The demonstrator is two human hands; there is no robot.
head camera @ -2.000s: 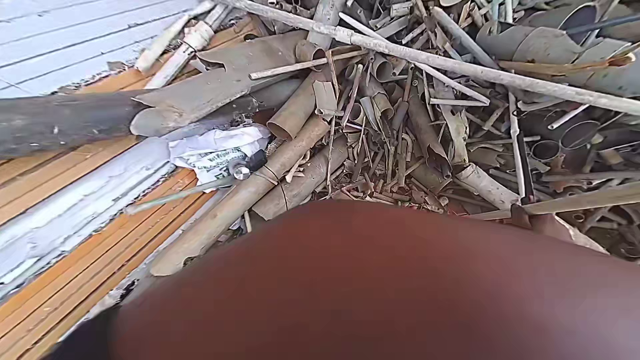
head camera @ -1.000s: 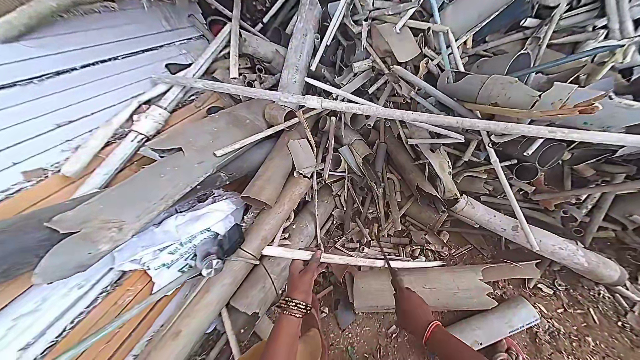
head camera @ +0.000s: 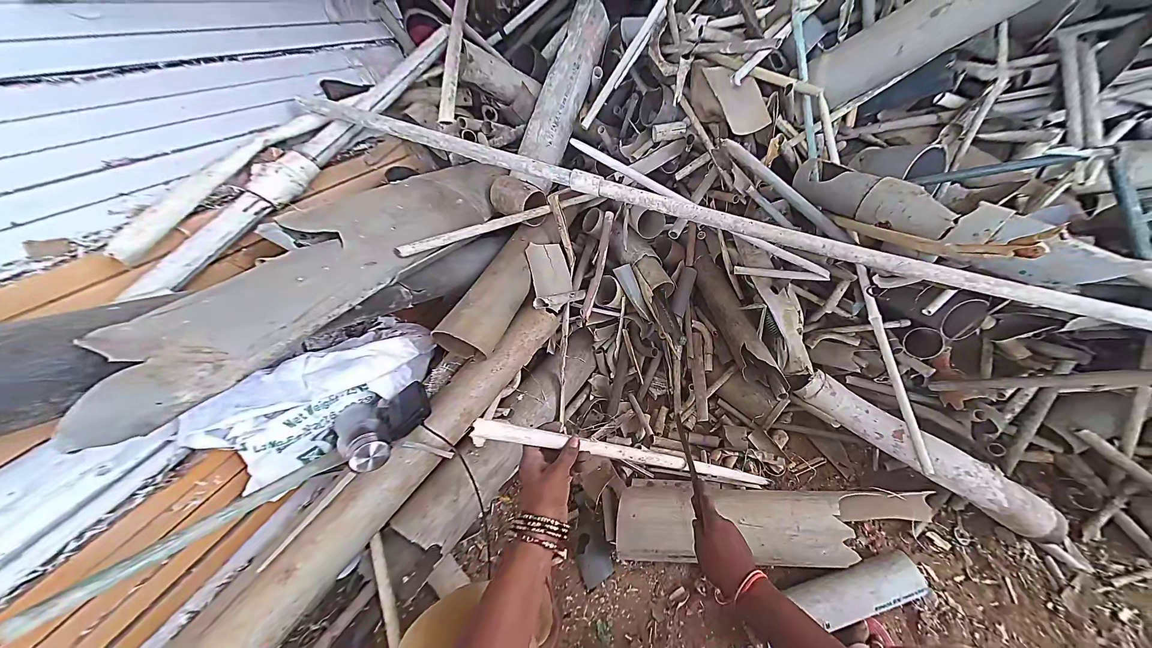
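Note:
My left hand (head camera: 546, 481), with beaded bracelets at its wrist, grips a thin whitish pipe strip (head camera: 621, 453) near the middle. The strip lies roughly crosswise before me. My right hand (head camera: 720, 544), with a red band at the wrist, is closed on the handle of a long, narrow dark blade (head camera: 681, 405). The blade points away from me and crosses the strip right of my left hand. Whether the blade touches the strip cannot be told. Beneath and right of the strip lies a broken grey pipe half (head camera: 738, 526).
A large heap of broken pipes (head camera: 900, 207) spreads ahead, crossed by a long whitish pole (head camera: 720, 220). A power tool (head camera: 378, 427), partly seen, lies by a white printed sack (head camera: 315, 396) at left. A cut grey pipe (head camera: 859, 589) rests on the soil at lower right.
Two seconds ago a large brown blurred shape filled the lower view; both hands now show in front. Since one second ago my hands have kept the strip and blade in about the same arrangement.

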